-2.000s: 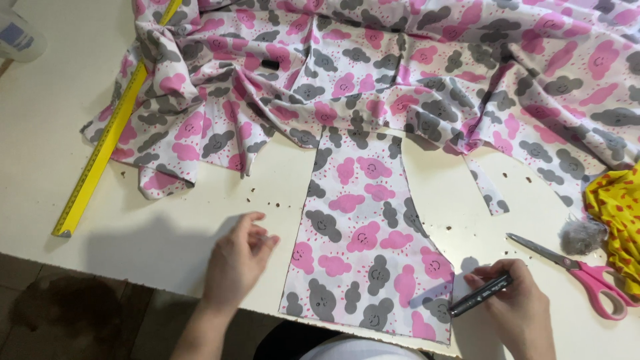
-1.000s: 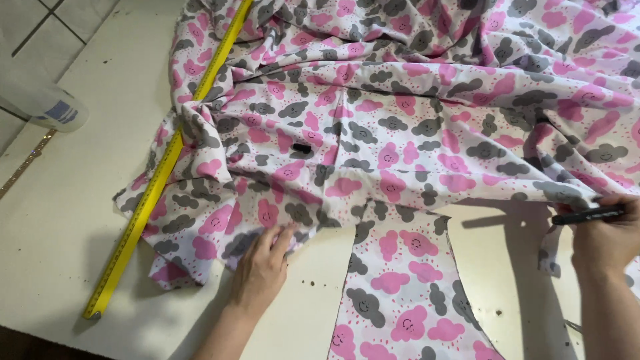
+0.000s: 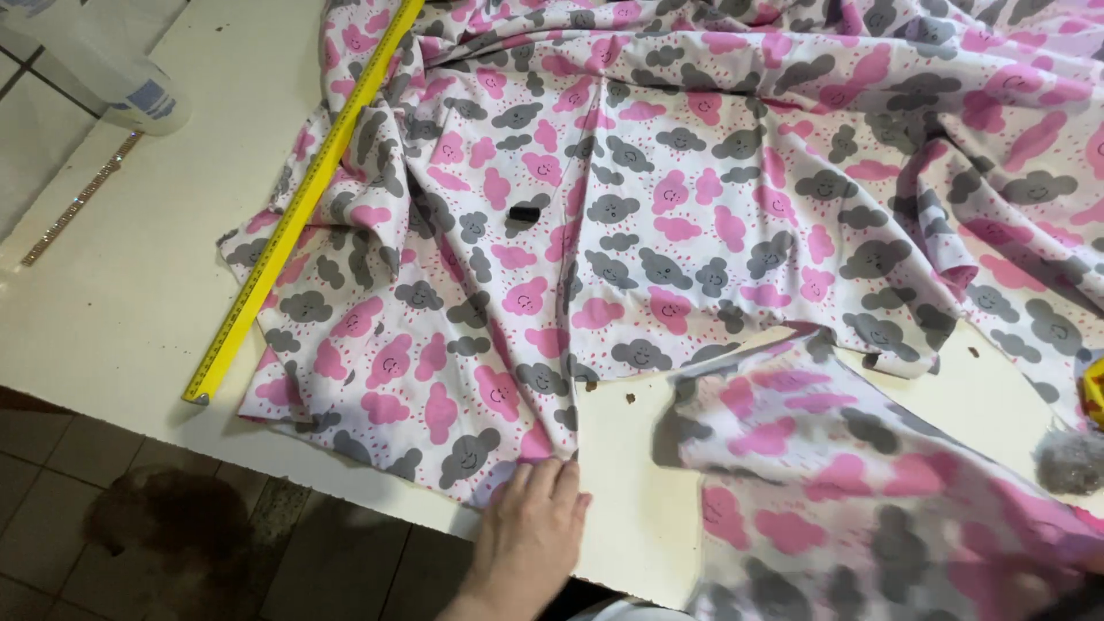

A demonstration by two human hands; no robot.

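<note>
White cotton-like fabric (image 3: 673,198) printed with pink and gray clouds spreads in folds over the white table. My left hand (image 3: 535,526) holds its lower corner near the table's front edge, fingertips on the cloth. A separate cut piece of the same print (image 3: 828,483) is lifted and blurred at the lower right. My right hand is hardly visible at the lower right edge, dark and blurred, beside that piece; its grip cannot be made out. A black marker cap (image 3: 524,214) lies on the large fabric. A yellow ruler (image 3: 302,207) rests slanted across the fabric's left side.
A translucent plastic bottle (image 3: 142,90) stands at the upper left, near a beaded strip (image 3: 82,198). At the right edge are a gray fuzzy ball (image 3: 1069,461) and yellow cloth (image 3: 1094,392). The white table's edge (image 3: 103,414) runs above a tiled floor (image 3: 52,517).
My left hand has drawn the large fabric's corner down toward the front edge. The cut piece, flat before, is now raised and shifted right. My right hand has moved down from the fabric at the right.
</note>
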